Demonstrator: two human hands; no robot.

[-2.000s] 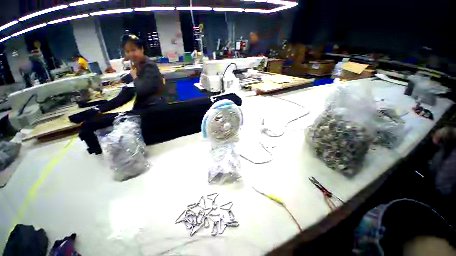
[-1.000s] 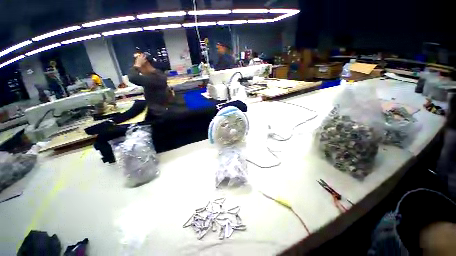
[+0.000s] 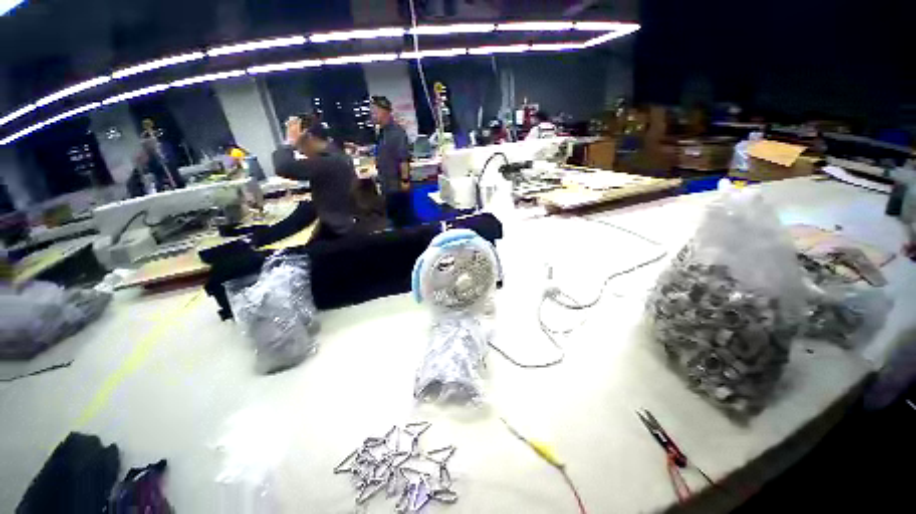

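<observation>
A loose pile of thin silver metal hardware (image 3: 400,468) lies on the white table near its front. A clear bag of silver-white pieces (image 3: 452,363) stands just behind it, below the small fan. A yellow-handled tool (image 3: 542,452) with a reddish cord and snips with dark jaws and reddish handles (image 3: 665,446) lie to the right of the pile. A crinkly clear film (image 3: 247,457) lies flat to the left, almost invisible on the white. Neither of my hands is in the picture.
White-blue fan (image 3: 458,271) with white cord. Large clear bag of grey-brown fittings (image 3: 723,331) at right, another bag (image 3: 844,296) beside it. Left: upright bag (image 3: 273,313), black roll (image 3: 372,269), dark cloth (image 3: 70,476), floral cloth (image 3: 144,490), grey bag (image 3: 45,319). Two people stand behind the table.
The view has shifted; the rounded sleeve-like shape and blurred skin-toned patch at lower right have left the picture. A person behind has raised an arm to the head; another now stands beside. The pile looks unchanged.
</observation>
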